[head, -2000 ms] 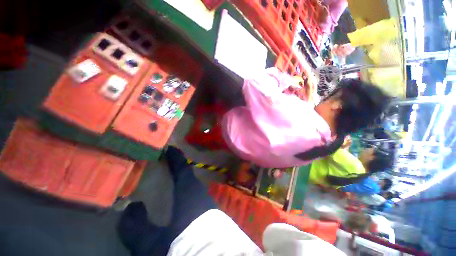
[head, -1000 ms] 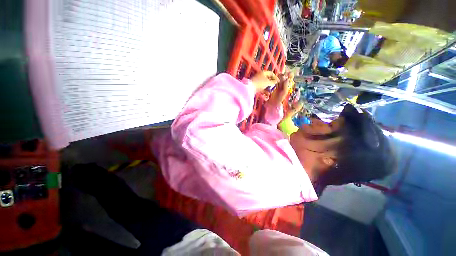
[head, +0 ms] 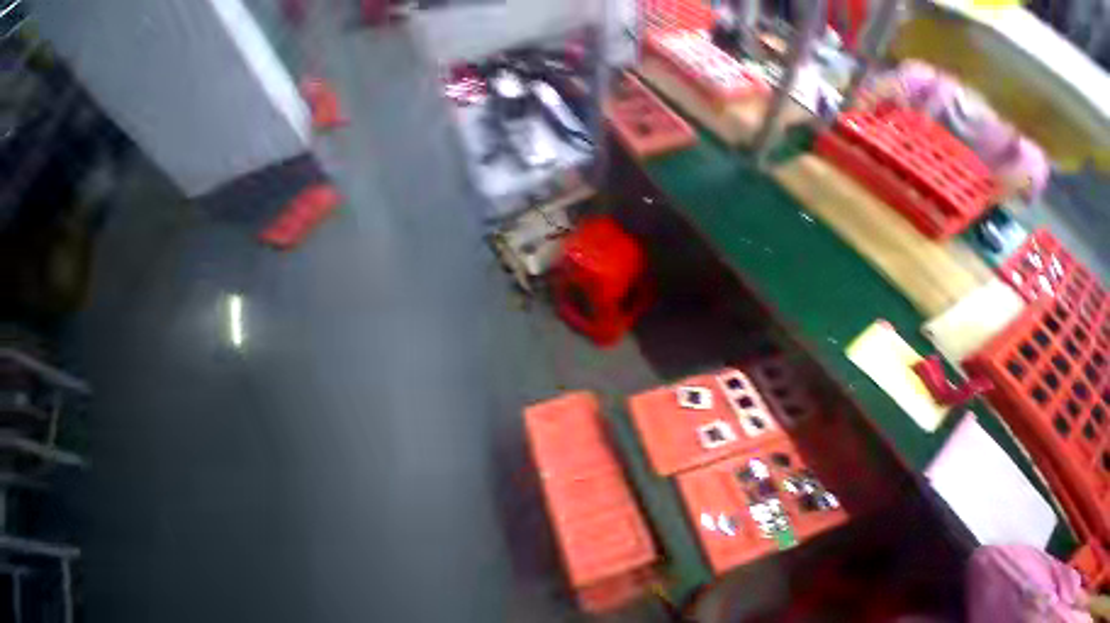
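Note:
Neither of my hands is in the picture. Nearest in front are orange-red trays on a low green surface beside the bench. The lower tray (head: 721, 554) holds several small dark and silvery parts and a green piece. The tray above it (head: 663, 438) holds white-framed dark squares. A plain orange-red stack (head: 590, 511) stands to their left. On the green bench (head: 779, 286) lie a pale yellow sheet with a red item on it (head: 898, 375), a white paper sheet (head: 992, 487) and red compartment trays (head: 1053, 389). The picture is blurred.
A red stool (head: 603, 278) stands by the bench, with a low trolley (head: 530, 158) behind it. Grey floor (head: 329, 426) runs along the left, with a white pillar (head: 183, 91) and metal racks at the left edge. A pink sleeve (head: 1020, 587) shows bottom right.
The view has swung left and away from the close paper sheet and the seated person in pink, who now shows only at the lower right edge. The aisle, stool and pillar have come into view.

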